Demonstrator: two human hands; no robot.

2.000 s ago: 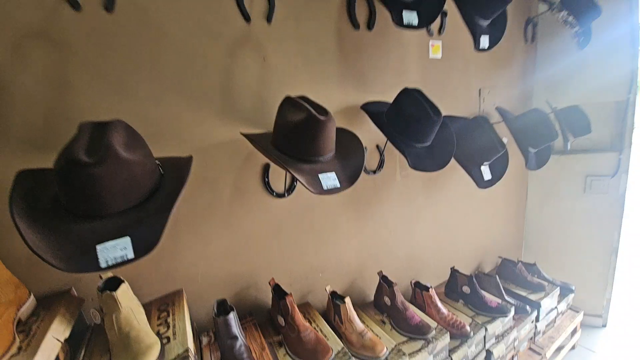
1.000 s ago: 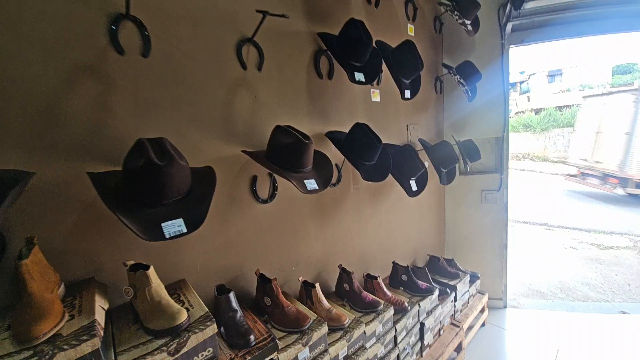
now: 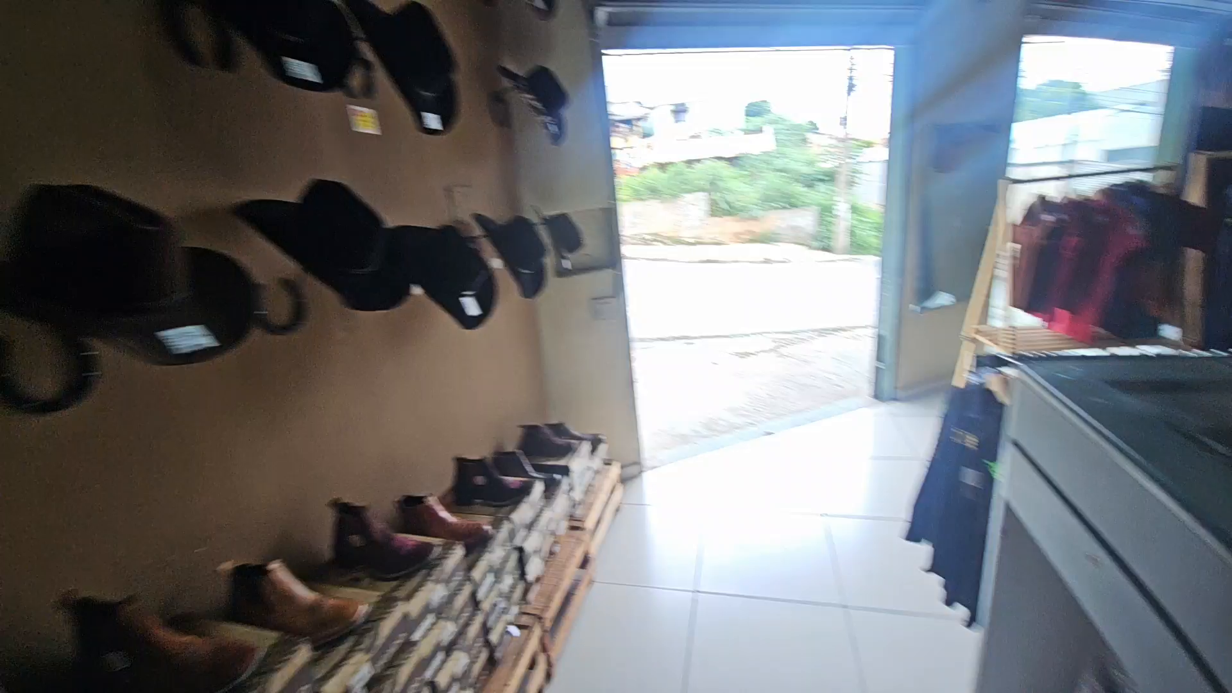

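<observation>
Neither my left hand nor my right hand shows in the head view. Dark cowboy hats with tags hang in rows on the brown wall at the left, among them a dark brown hat (image 3: 96, 255) and a black hat (image 3: 332, 241). A horseshoe (image 3: 282, 306) is fixed beside them. Below, ankle boots stand in a line on stacked shoe boxes (image 3: 414, 616), a tan boot (image 3: 294, 602) and a dark reddish boot (image 3: 375, 541) among them. The view is somewhat blurred.
Wooden pallets (image 3: 549, 587) carry the boxes. A tiled floor (image 3: 741, 558) leads to a wide open doorway (image 3: 751, 260) onto a street. At the right stand a grey counter (image 3: 1107, 510) and a wooden rack with hanging clothes (image 3: 1078, 260); dark garments (image 3: 962, 491) hang low beside the counter.
The view has swung strongly to the right, bringing in the doorway, floor, clothes rack and counter. A truck seen outside one second ago is no longer in view.
</observation>
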